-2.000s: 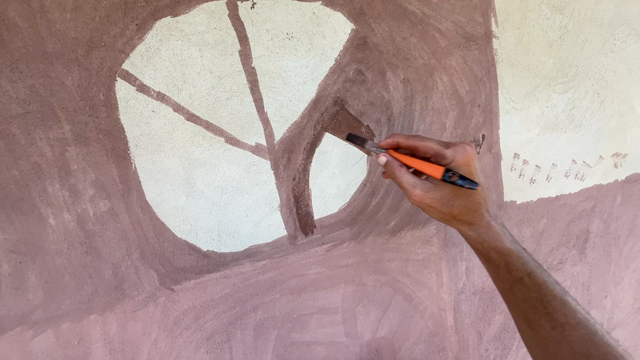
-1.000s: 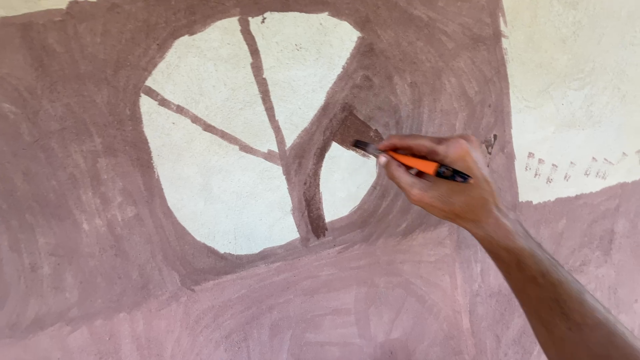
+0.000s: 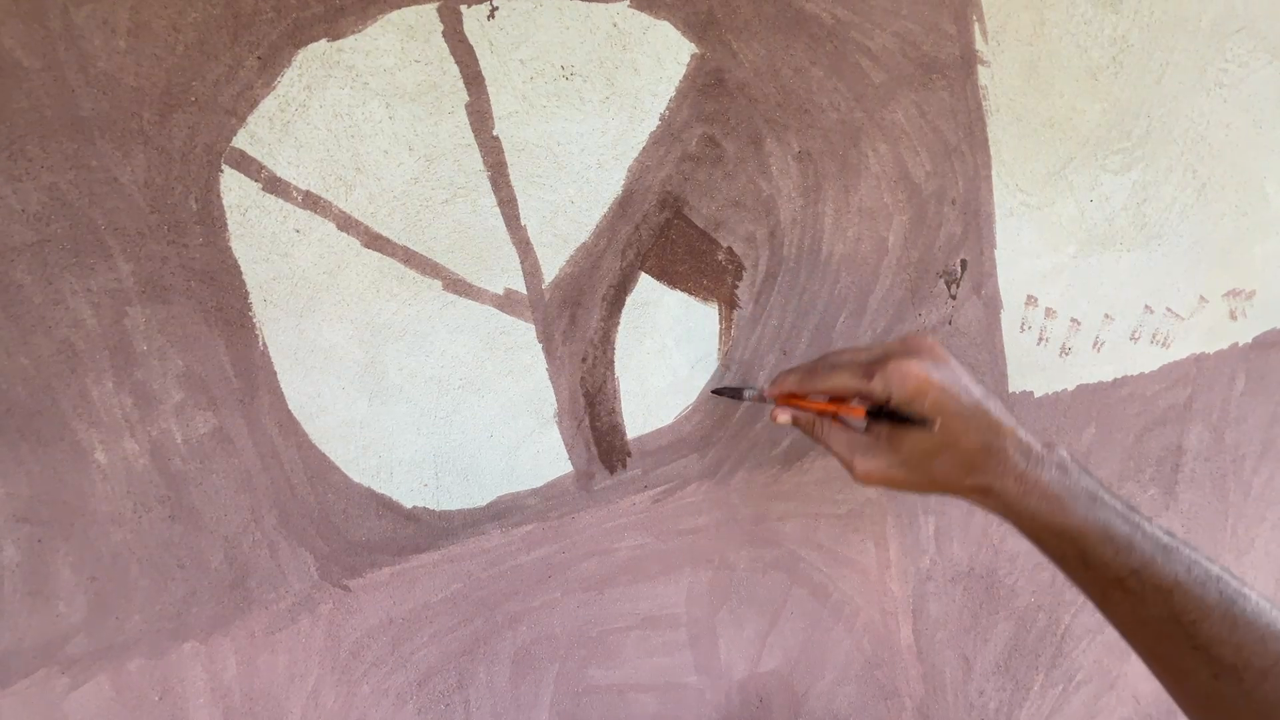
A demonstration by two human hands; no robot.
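My right hand [image 3: 900,415] holds a paintbrush [image 3: 820,403] with an orange and black handle between thumb and fingers. The brush's dark bristles point left, at the lower right edge of a small white unpainted patch [image 3: 665,355] on the wall; whether they touch it I cannot tell. Above that patch lies a darker brown, fresh-looking stroke [image 3: 693,258], and another dark streak [image 3: 603,415] runs down its left side. Thin brown painted lines [image 3: 375,240] divide the larger white area [image 3: 410,370] to the left. My left hand is out of view.
Mauve-brown paint [image 3: 130,330] surrounds the rounded white shape, with a paler pinkish band [image 3: 560,640] below. At the right is a cream wall section [image 3: 1130,150] with a row of small brown dabs [image 3: 1150,325]. A dark smudge [image 3: 952,278] marks the paint left of it.
My right hand has moved down with the brush, from the dark stroke above the small white patch to its lower right edge. A thin brown line now shows along that patch's right side.
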